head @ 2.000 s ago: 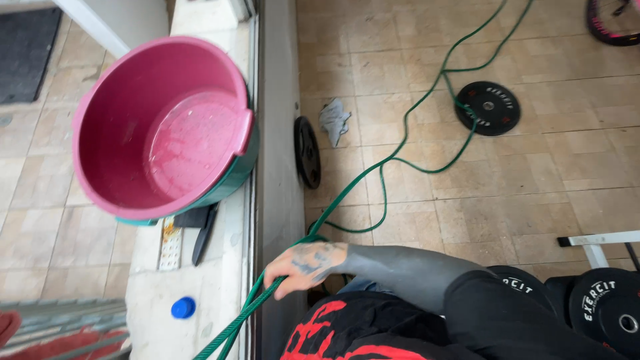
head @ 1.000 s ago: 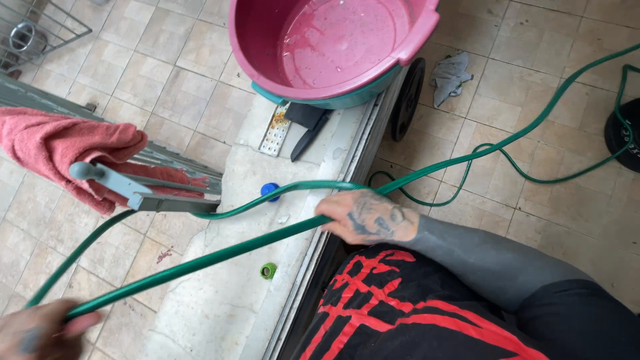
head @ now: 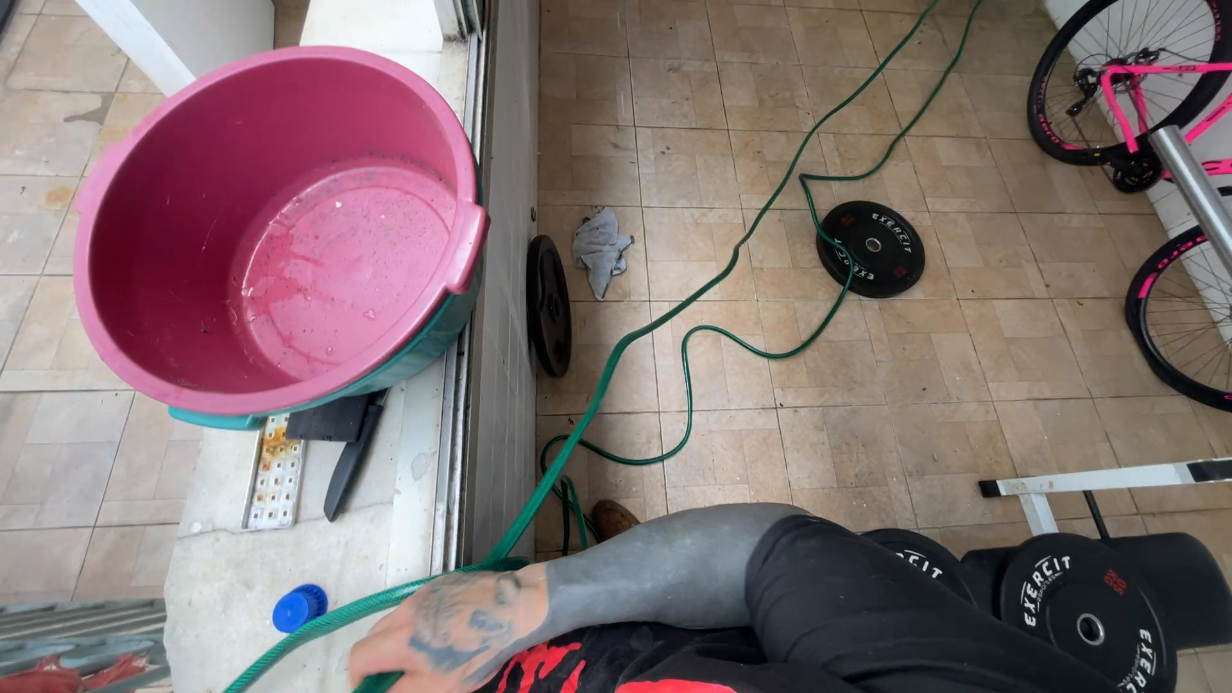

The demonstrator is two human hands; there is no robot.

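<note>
My right hand (head: pixel 462 626), at the bottom left of centre, is closed around a green hose (head: pixel 616 361). One stretch of hose runs past the back of the hand to the bottom left, and another piece shows under the fingers at the bottom edge. From the hand the hose crosses the tiled floor to the top right; a second, looping stretch passes over a black weight plate (head: pixel 890 269). My left hand is out of view. Left of the hose lies a blue cap (head: pixel 299 608) on the pale stone ledge (head: pixel 279 573).
Pink (head: pixel 260 91) and teal (head: pixel 409 356) tubs are nested on the ledge, beside a dark-handled tool (head: pixel 354 462) and a perforated strip (head: pixel 274 486). Beyond the sill are a grey cloth (head: pixel 603 252), an upright plate (head: pixel 549 306), a pink bicycle (head: pixel 1121 106), a white metal frame (head: pixel 1097 478) and stacked plates (head: pixel 1088 597).
One second ago my left hand held the hose at the lower left; it is now out of view. The view has swung back from the red towel towards the tubs and bicycle.
</note>
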